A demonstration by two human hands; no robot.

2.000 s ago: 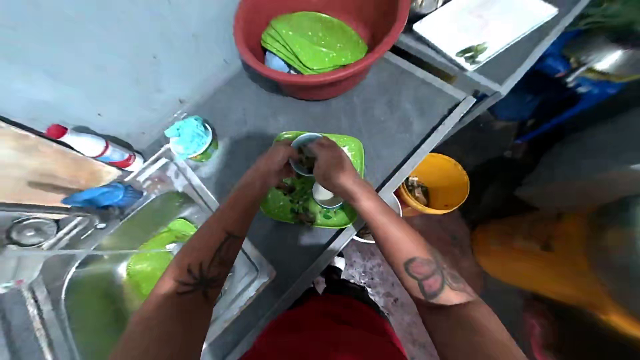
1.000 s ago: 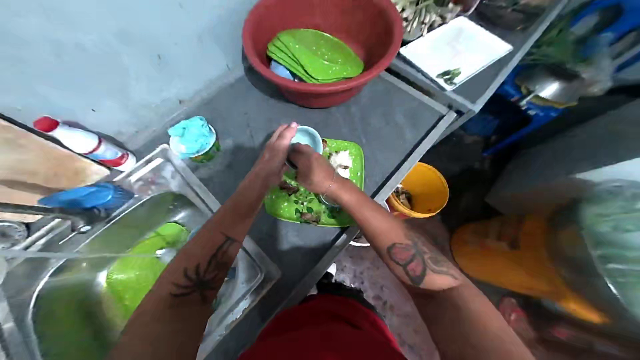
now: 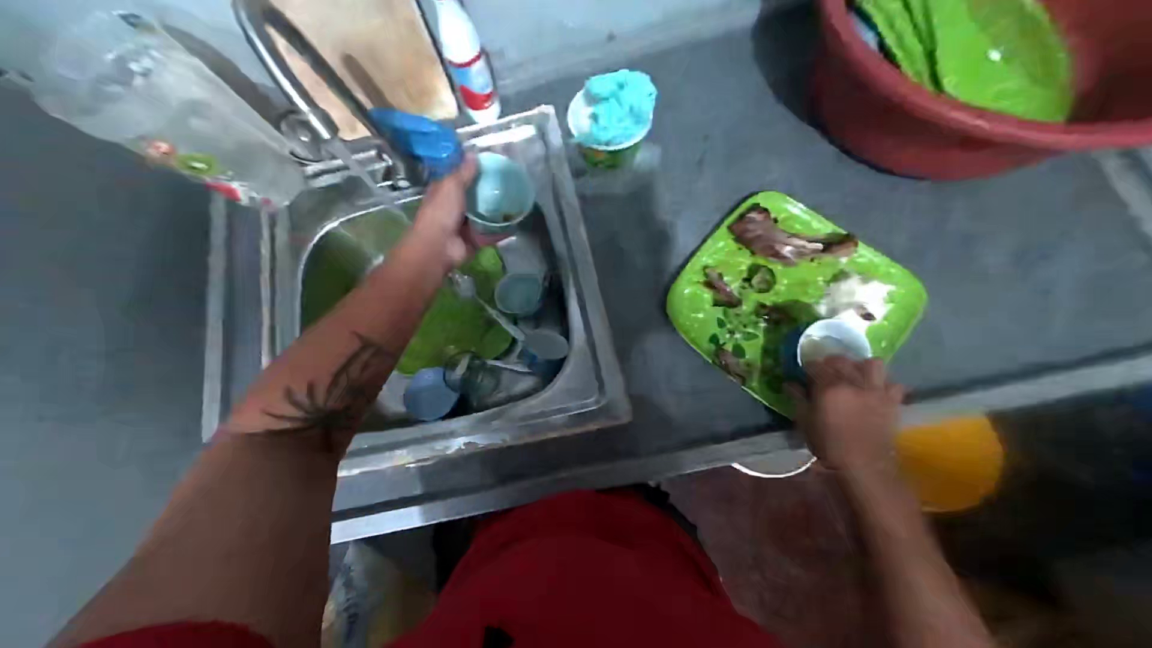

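Observation:
Over the right part of the sink, my left hand (image 3: 450, 211) grips a pale blue-green cup (image 3: 500, 191) with some residue inside. My right hand (image 3: 846, 400) is closed around a small white cup (image 3: 833, 340) at the near edge of a green square plate (image 3: 886, 261). Bones, leafy scraps and a white clump of food lie on that plate. In the steel sink (image 3: 589, 360) are a green plate (image 3: 441, 333), several cups, among them a blue cup (image 3: 430, 394), and some cutlery.
A red plastic basin (image 3: 900, 126) with green plates stands at the back right. A tub with a turquoise cloth (image 3: 621, 103), a bottle (image 3: 468, 63) and a faucet (image 3: 297, 72) are behind the sink. A yellow bucket (image 3: 949, 463) is below the counter edge.
My hands have moved apart: the left, with a cup, from beside the plate to over the sink; the right stays at the plate, now on the white cup. The view has swung left.

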